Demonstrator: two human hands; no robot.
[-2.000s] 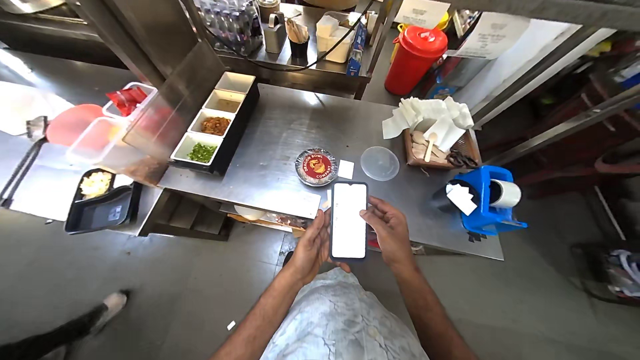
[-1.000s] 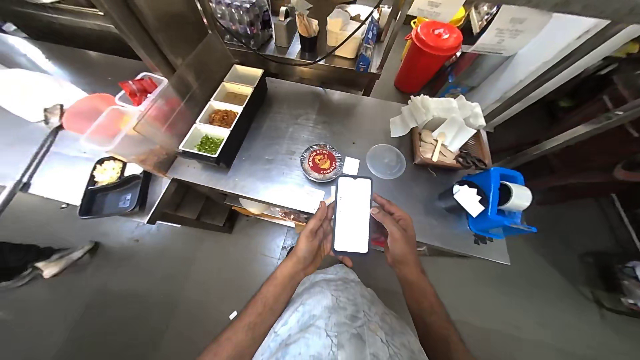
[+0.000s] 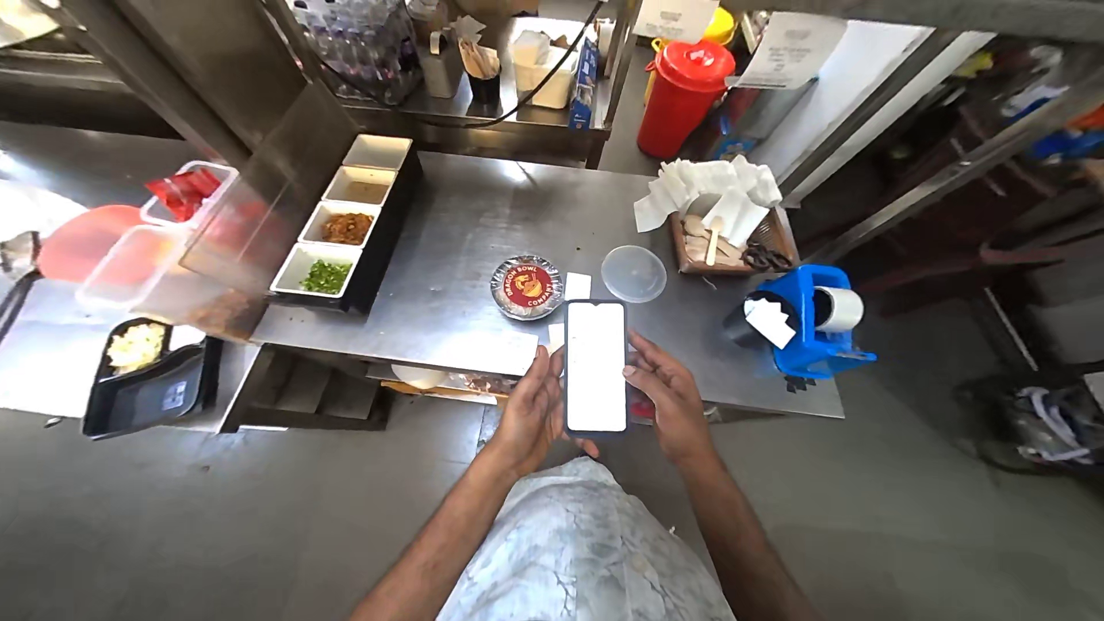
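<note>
A smartphone [image 3: 595, 366] with a bright white screen is held upright between my two hands, over the front edge of the steel counter [image 3: 483, 198]. My left hand [image 3: 530, 418] grips its left side, with fingers partly under it. On the other side, my right hand [image 3: 668, 397] holds the phone's right edge, the thumb at the screen's border. Just beyond the phone lie a round foil container [image 3: 527, 287] with a printed red label, a small white paper slip [image 3: 578, 285] and a round clear plastic lid [image 3: 634, 274].
Tubs of chopped green herbs [image 3: 326, 276] and brown crumbs [image 3: 348, 228] stand in a black rack at left. Rightward are a basket [image 3: 690, 254] of napkins and wooden spoons, and a blue tape dispenser [image 3: 806, 319]. A black tray [image 3: 151, 405] sits at the far left.
The dark-clad leg and shoe of another person, seen at the lower left in the earlier frames, have gone from view. Both my hands stay on the phone.
</note>
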